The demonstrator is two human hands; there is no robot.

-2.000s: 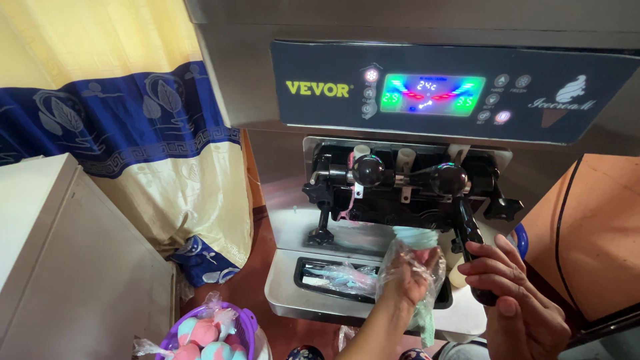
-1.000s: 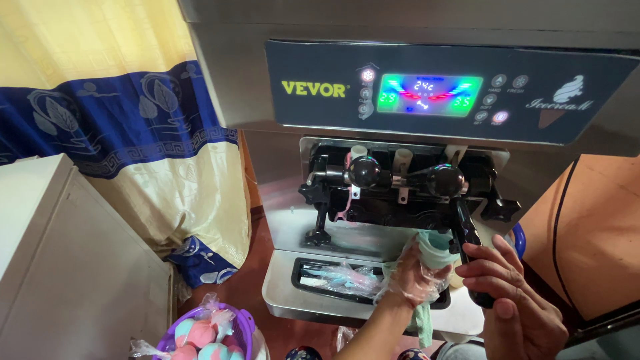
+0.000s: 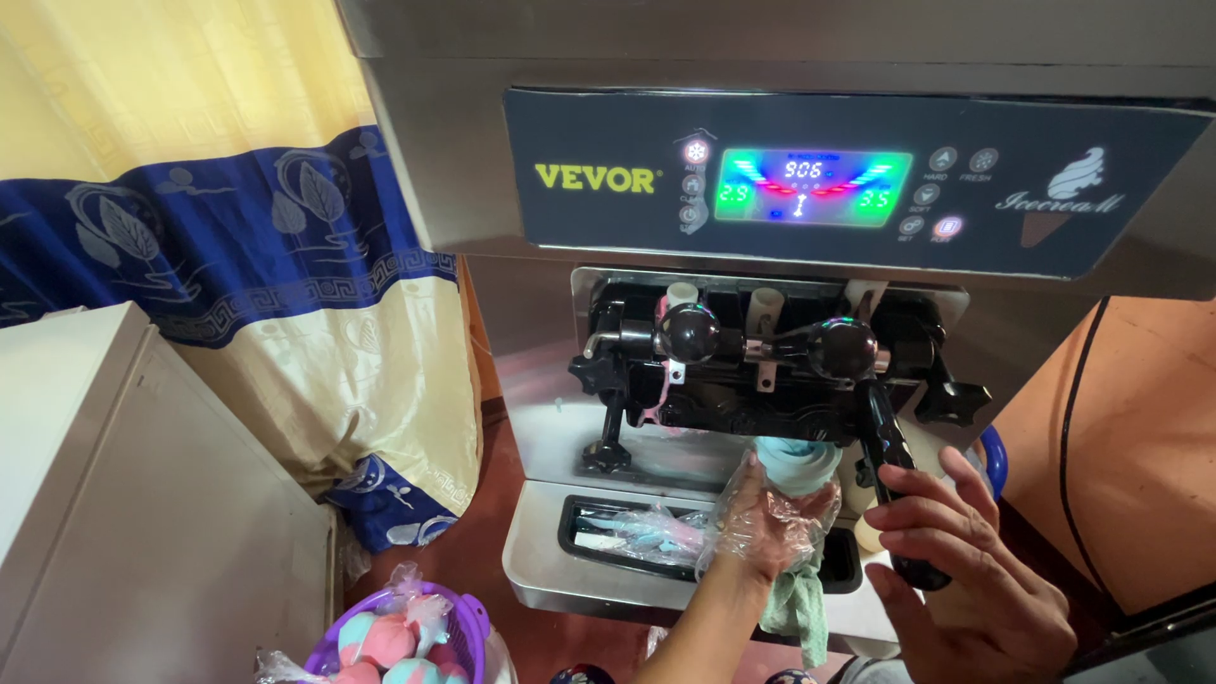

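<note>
My left hand (image 3: pixel 765 527) is wrapped in a clear plastic bag and holds pale blue soft ice cream (image 3: pixel 798 465) under the right side of the machine's black dispensing head (image 3: pixel 741 399). Whether a cup sits beneath the ice cream cannot be told. My right hand (image 3: pixel 969 560) rests its fingers on the black draw handle (image 3: pixel 893 475), which points down toward me. A light green cloth (image 3: pixel 798 603) hangs below my left hand. Pink residue marks the dispensing head's left side.
Plastic-wrapped pieces lie in the drip tray (image 3: pixel 608 562). A purple basket (image 3: pixel 475 627) holds several pink and blue bagged balls at lower left. A white cabinet (image 3: pixel 209 494) and a curtain (image 3: pixel 380 380) stand left. The VEVOR ice cream machine's lit display (image 3: pixel 812 187) is above.
My left hand was lower, then turned and showed a pale cup-like opening one second ago; now swirled blue ice cream shows there under the outlet. My right hand stays on the handle. The display reading changed.
</note>
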